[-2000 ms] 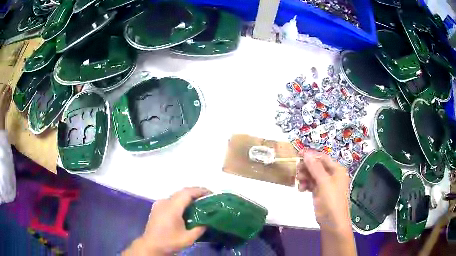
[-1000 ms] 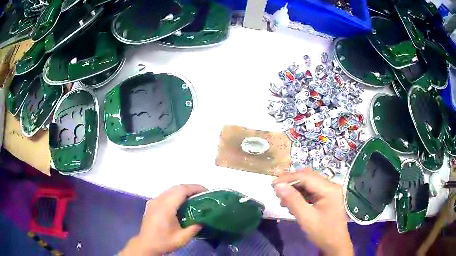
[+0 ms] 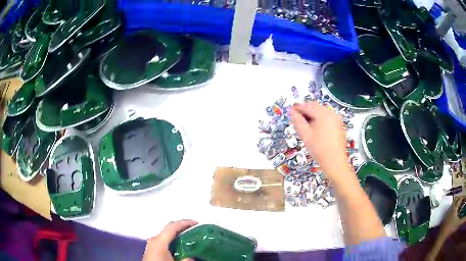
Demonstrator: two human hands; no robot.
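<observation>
My left hand (image 3: 166,239) grips a glossy green housing (image 3: 214,243) at the table's front edge; both are partly cut off by the bottom of the picture. My right hand (image 3: 319,130) is over the heap of small silvery parts (image 3: 306,191), some with red or orange faces. Its fingertips are at the heap's upper left, and I cannot tell whether they hold a part. A thin stick (image 3: 270,184) rests in the small white oval dish (image 3: 247,184) on the brown board (image 3: 225,199).
Two housings lie on the white table (image 3: 230,112) at left, one wide (image 3: 179,148) and one narrow (image 3: 71,204). Overlapping housings are piled left and right. A blue bin (image 3: 317,43) and a grey upright (image 3: 242,30) stand at the back. A red stool (image 3: 53,237) is lower left.
My right hand has left the stick in the dish and moved up over the silvery heap. My left hand still holds the housing, now lower in view. The whole view has shifted.
</observation>
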